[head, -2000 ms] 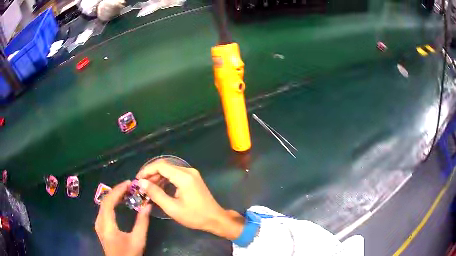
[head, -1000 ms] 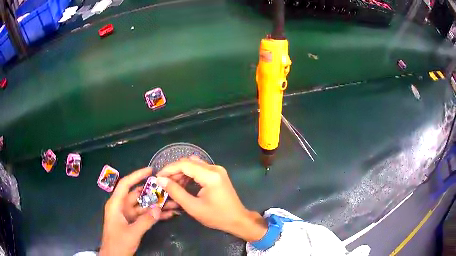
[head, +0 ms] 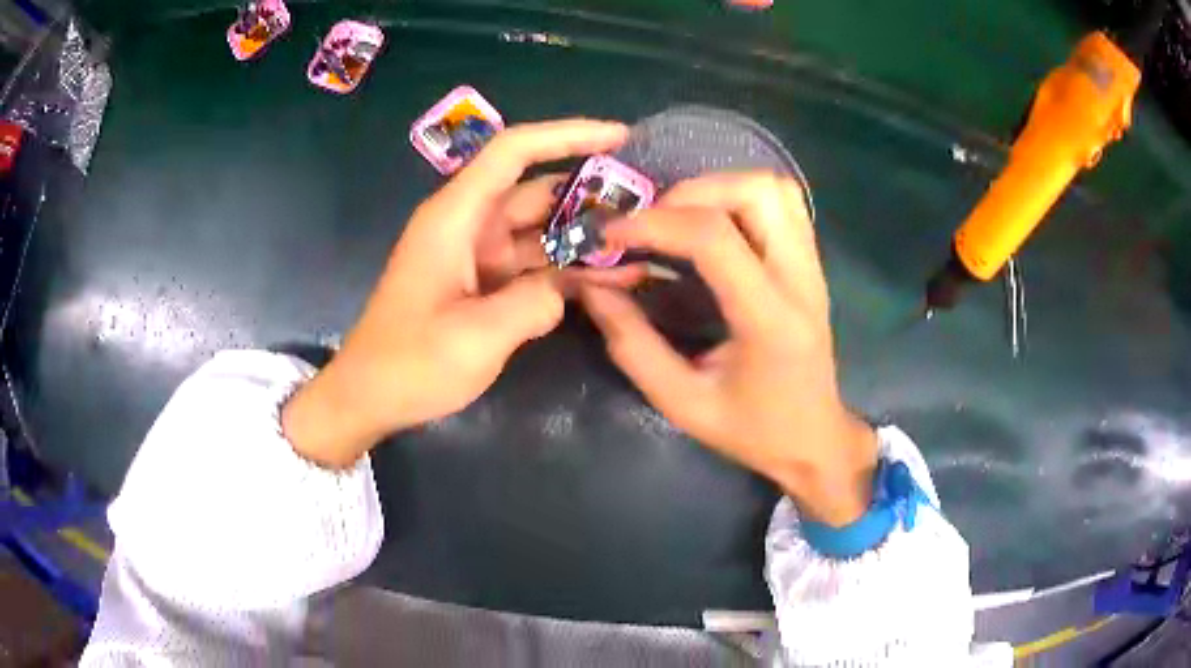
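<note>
A pink housing point(head: 632, 183) is held upright between both hands, its open inside facing me. A small dark circuit board with silver parts point(head: 572, 242) sits at its lower left edge, partly out of the housing. My left hand point(head: 451, 294) holds the housing from the left, fingers behind it. My right hand point(head: 738, 307) has its fingertips on the board and the housing's lower right side, partly hiding both. Whether the board is joined to the housing I cannot tell.
A round grey dish point(head: 712, 141) lies behind my hands. Pink units point(head: 457, 128) stand at the back left. An orange-yellow electric screwdriver point(head: 1049, 150) is at the right, with tweezers point(head: 1016, 307) beside it. A clear plastic bag point(head: 81, 98) is at the far left.
The view has tilted down, so the bench items sit higher and both sleeves show. The board now sticks out at the housing's lower edge. The screwdriver appears slanted at the right.
</note>
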